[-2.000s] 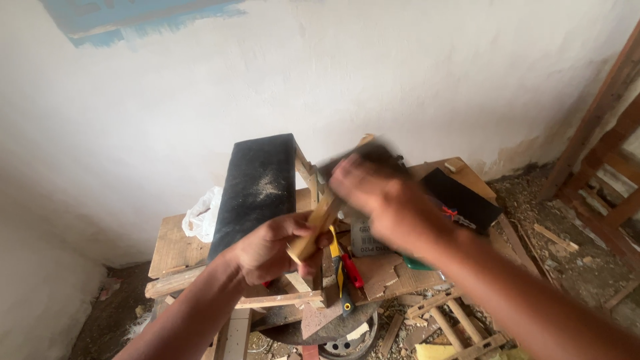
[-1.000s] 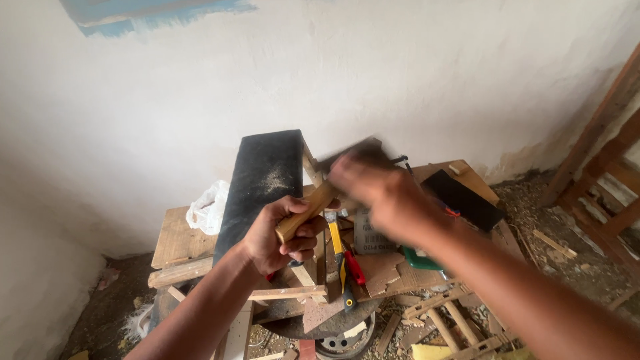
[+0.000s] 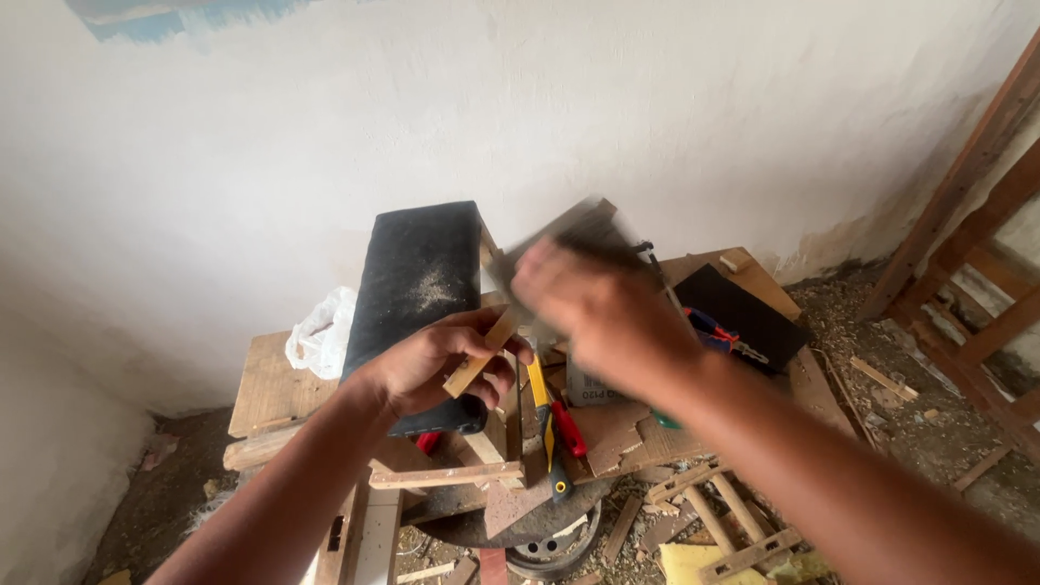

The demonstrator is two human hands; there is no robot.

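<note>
My left hand grips a short wooden stick that slants up to the right. My right hand holds a dark, flat sheet, blurred by motion, against the stick's upper end; it looks like sandpaper, though its kind is not certain. Left of both hands stands a black padded piece with pale dust on top. Below the hands lie a yellow and black handled tool and a red-handled tool. A sandpaper sheet with its printed back up lies under my right hand.
A white plastic bag sits on the wooden tabletop at left. Pliers rest on a black sheet at right. A small wooden frame, scraps and shavings lie below. A brown wooden frame stands at far right.
The left hand has loosened its fingers around the stick since a second ago. The right hand stays at the stick's upper end, blurred in every frame.
</note>
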